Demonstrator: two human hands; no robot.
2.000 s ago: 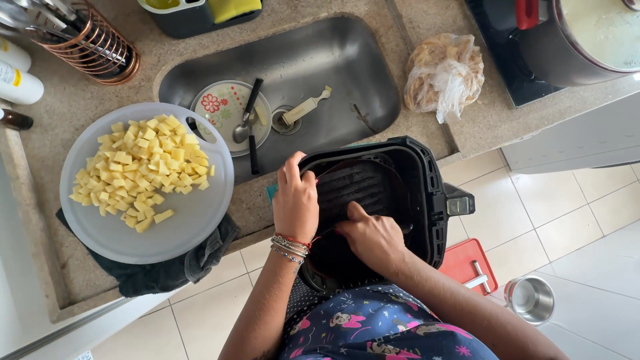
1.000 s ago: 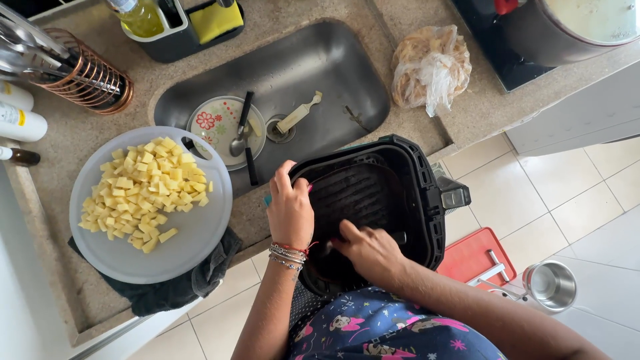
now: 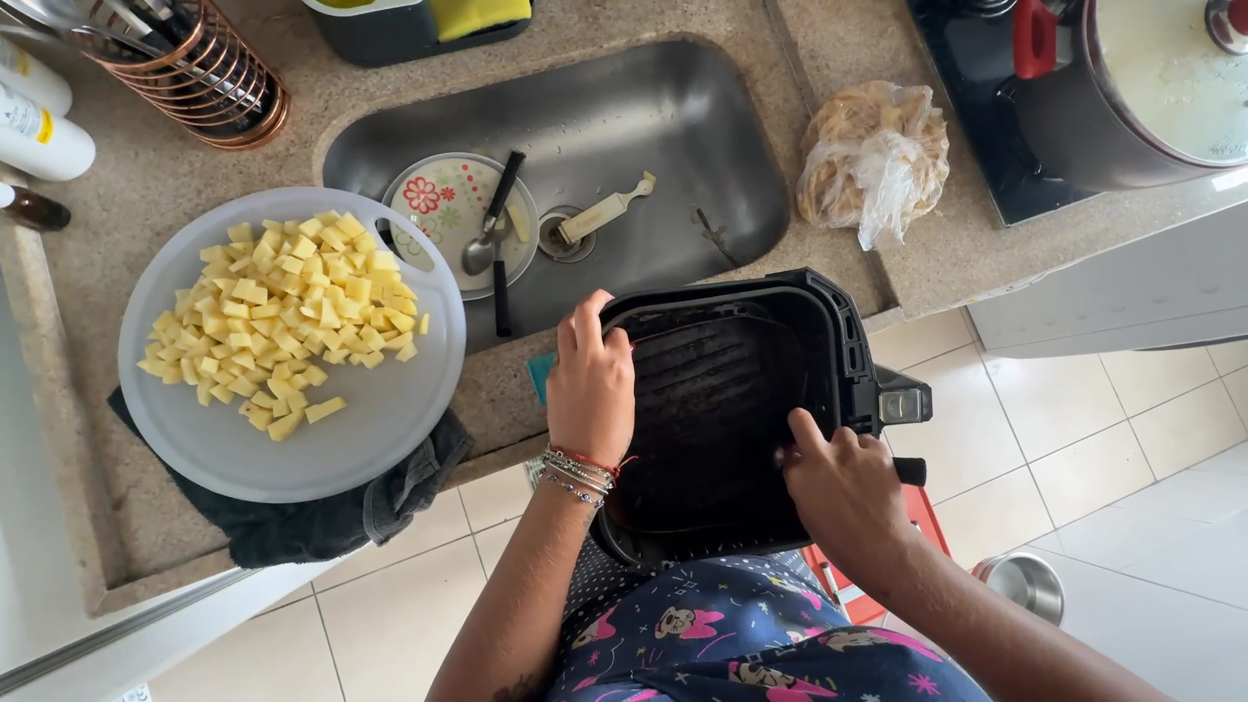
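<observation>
My left hand (image 3: 592,385) grips the left rim of a black air fryer basket (image 3: 712,419), which is tilted against the counter's front edge with its ridged inside showing. Over the basket's right side, my right hand (image 3: 846,483) is closed around a dark-handled utensil; the black handle end (image 3: 910,472) sticks out past the fist, and its working end is too dark to make out. Diced potatoes (image 3: 283,302) lie on a round, pale plastic cutting board (image 3: 234,468) to the left, above a dark cloth (image 3: 390,497).
The steel sink (image 3: 653,107) holds a floral plate (image 3: 444,190), a spoon (image 3: 480,255) and a peeler-like tool (image 3: 604,213). A plastic bag of food (image 3: 873,161), a lidded pot (image 3: 1063,107) and a copper wire utensil holder (image 3: 195,83) stand around. A metal pot (image 3: 1022,585) is lower right.
My right hand has moved to the right inside the basket, and the black handle end now shows beyond it. My left hand keeps its hold on the rim.
</observation>
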